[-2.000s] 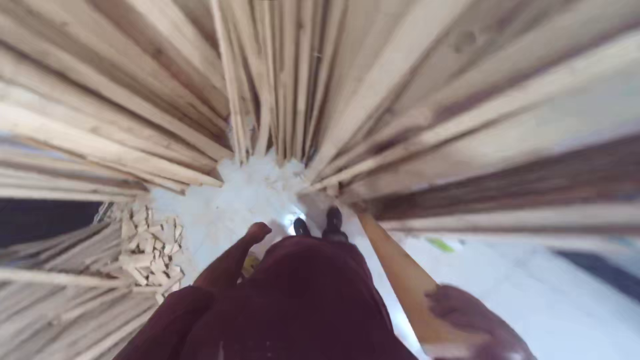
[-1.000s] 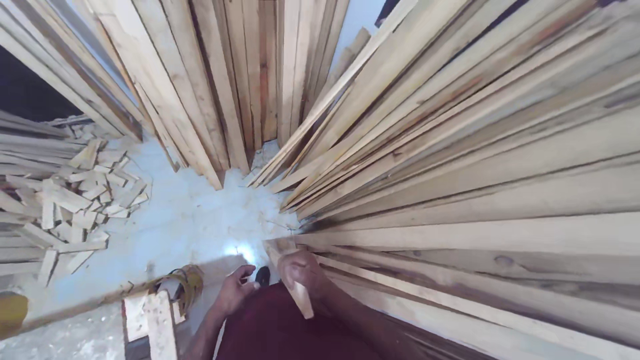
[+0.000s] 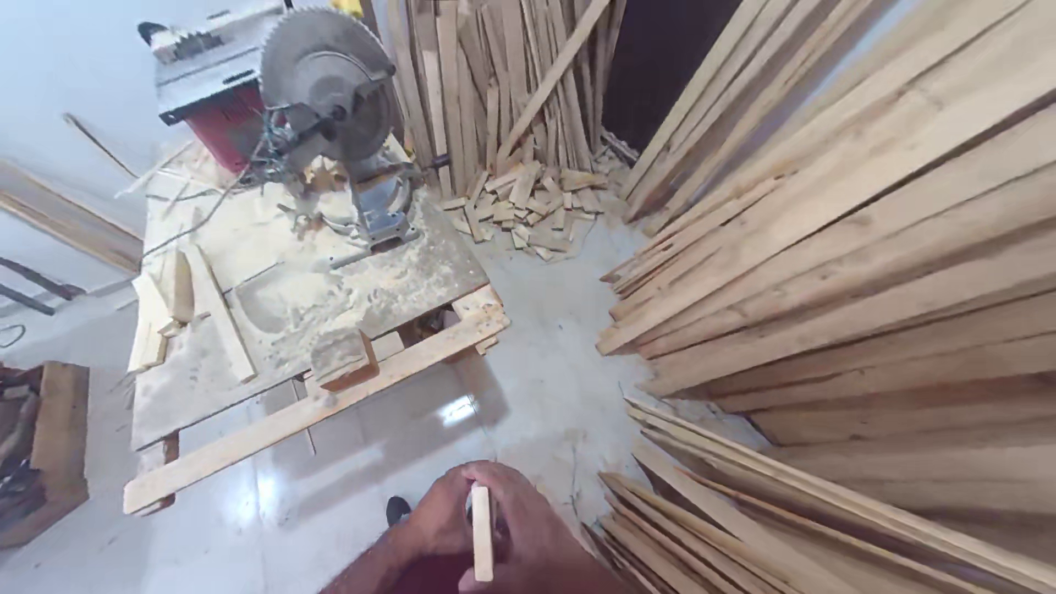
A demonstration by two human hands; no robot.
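Note:
A light wooden board (image 3: 483, 536) is seen nearly end-on at the bottom centre, close to my body. My left hand (image 3: 441, 511) is closed around its left side, and my right hand (image 3: 528, 516) grips it from the right, the two hands meeting at its far end. Most of the board's length is hidden by its angle. Ahead on the left stands a worktable (image 3: 412, 289) dusted with sawdust, carrying a miter saw (image 3: 330, 91) with a large toothed blade. A wood block (image 3: 342, 359) sits at the table's near edge.
Long boards (image 3: 825, 280) lean in stacks along the right side, and more strips (image 3: 511, 74) stand behind the saw. Short offcuts (image 3: 536, 202) lie heaped on the floor. Several wood pieces (image 3: 165, 305) rest on the table's left part. A wooden crate (image 3: 62, 445) stands at the far left.
The view has swung left, bringing the saw and worktable in. One second ago my right hand held the board and my left was apart from it; now both hands are on it.

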